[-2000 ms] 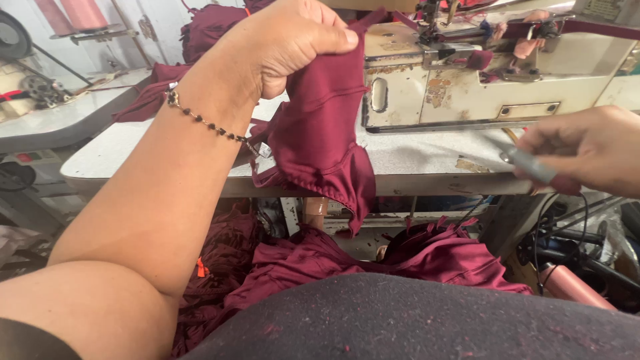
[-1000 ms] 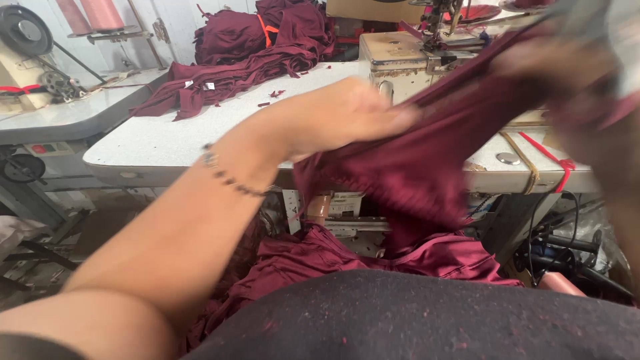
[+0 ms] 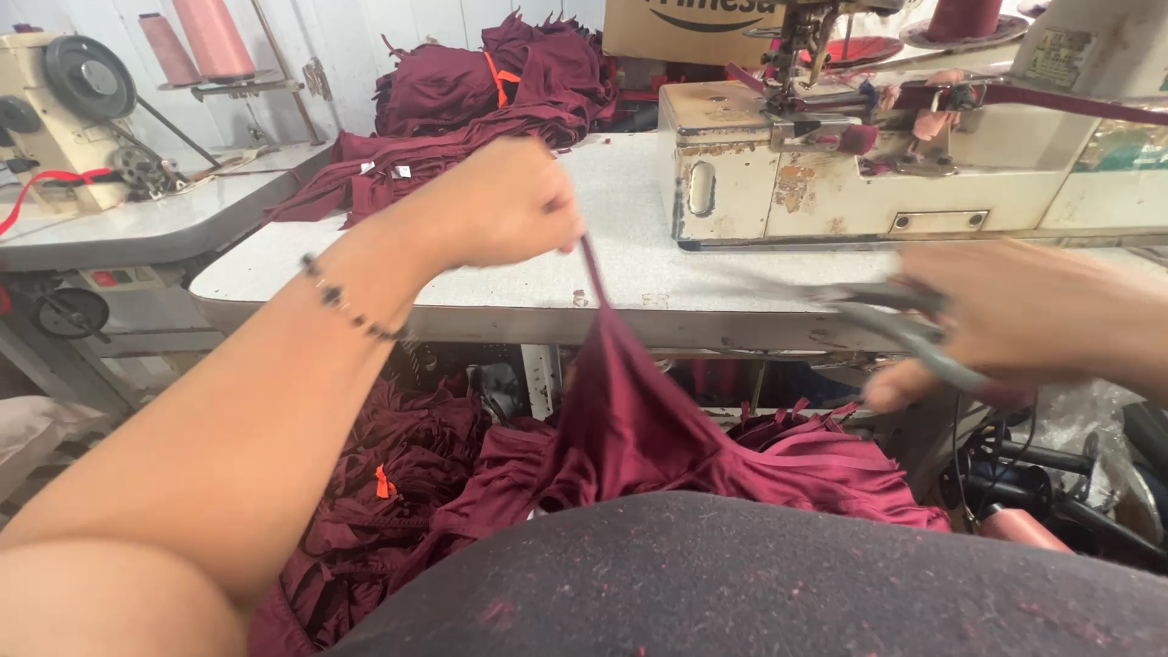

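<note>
My left hand (image 3: 516,203), with a beaded bracelet on its wrist, is closed on a thin strap of a maroon fabric garment (image 3: 630,411). The garment hangs taut below the hand, in front of the table edge, and its lower part merges with maroon pieces on my lap. To the right, my right hand (image 3: 985,319) holds grey-handled scissors (image 3: 899,333), blurred, with the blades pointing left toward the strap but apart from it. How far the blades are spread cannot be told.
An industrial sewing machine (image 3: 849,192) stands on the white table (image 3: 438,274). Maroon garments (image 3: 493,82), tied with an orange strip, lie at the back beside a cardboard box (image 3: 693,32). More maroon fabric (image 3: 401,456) hangs below. Another sewing machine (image 3: 55,119) is at left.
The garment stretched between both hands a second ago now hangs from my left hand alone. My right hand has moved away from the cloth, and the scissors show clearly in it.
</note>
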